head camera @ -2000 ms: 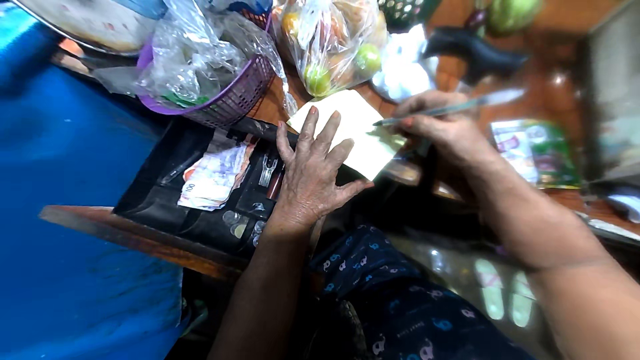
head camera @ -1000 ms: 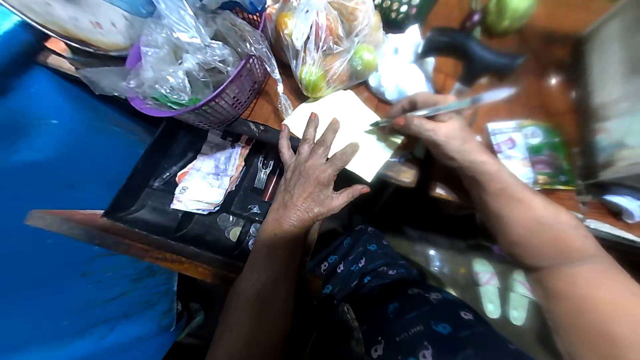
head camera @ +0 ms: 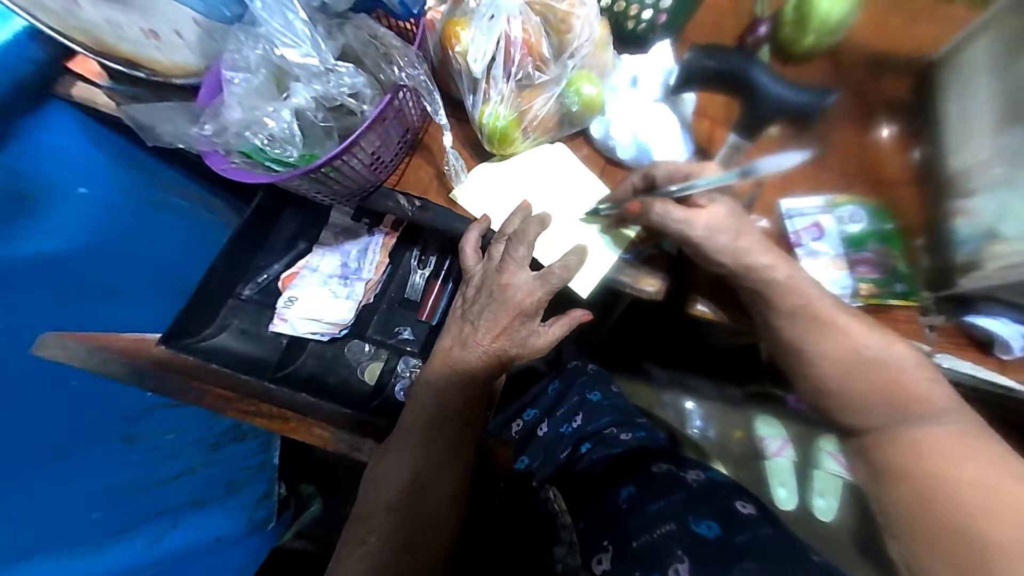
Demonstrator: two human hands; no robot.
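Note:
My left hand (head camera: pixel 512 288) lies spread, palm down, with its fingertips on the near edge of a pale sheet of paper (head camera: pixel 552 188). In my right hand (head camera: pixel 688 208) is a clear-barrelled pen (head camera: pixel 740 172), its tip at the right part of the sheet. Left of my left hand, an open drawer with a black tray (head camera: pixel 240 320) holds a pile of banknotes (head camera: pixel 332 280), several coins (head camera: pixel 368 364), a metal clip (head camera: pixel 419 274) and a dark red stick-like item (head camera: pixel 436 296). Any writing on the sheet is too bright to make out.
Behind the drawer stands a purple plastic basket (head camera: pixel 376 144) of clear bags. A clear bag of round fruit or vegetables (head camera: pixel 528 80), a white plastic bag (head camera: pixel 648 104) and a black curved handle (head camera: pixel 752 84) lie behind the paper. A green printed packet (head camera: pixel 876 248) is at right; pale slippers (head camera: pixel 776 464) sit on the floor.

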